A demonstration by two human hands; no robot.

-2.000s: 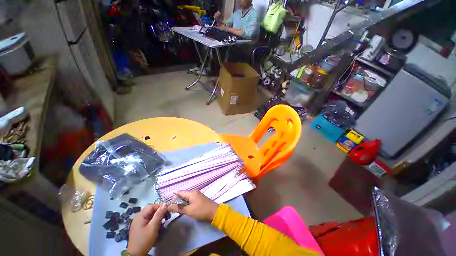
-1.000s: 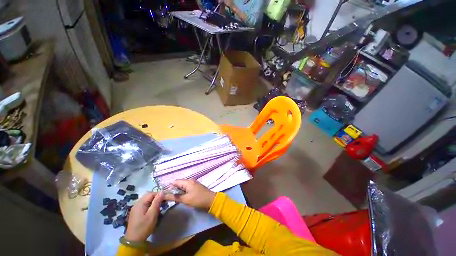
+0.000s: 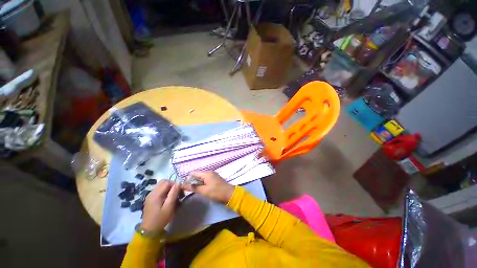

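Note:
White-and-pink strips (image 3: 219, 152) lie fanned on the pale blue-grey board (image 3: 209, 212), running toward the orange chair. My left hand (image 3: 160, 203) and my right hand (image 3: 209, 187) meet at the near left end of the strips. Their fingertips pinch something small; a thin strip end seems to be between them, but its detail is too small to tell. A small shiny greyish thing shows at my right fingers. Loose black pieces (image 3: 137, 192) lie left of my left hand. A clear plastic bag with dark contents (image 3: 138, 133) lies at the board's far left.
The round wooden table (image 3: 201, 99) carries a small crumpled clear bag (image 3: 86, 165) and tan loops at its left edge. An orange chair (image 3: 308, 123) stands against its right side. A cardboard box (image 3: 267, 60) stands beyond. A pink seat (image 3: 313, 217) and red bag are at my right.
The view has tilted down, so the table sits higher and the person at the far table is out of view. My hands stay together at the strip ends.

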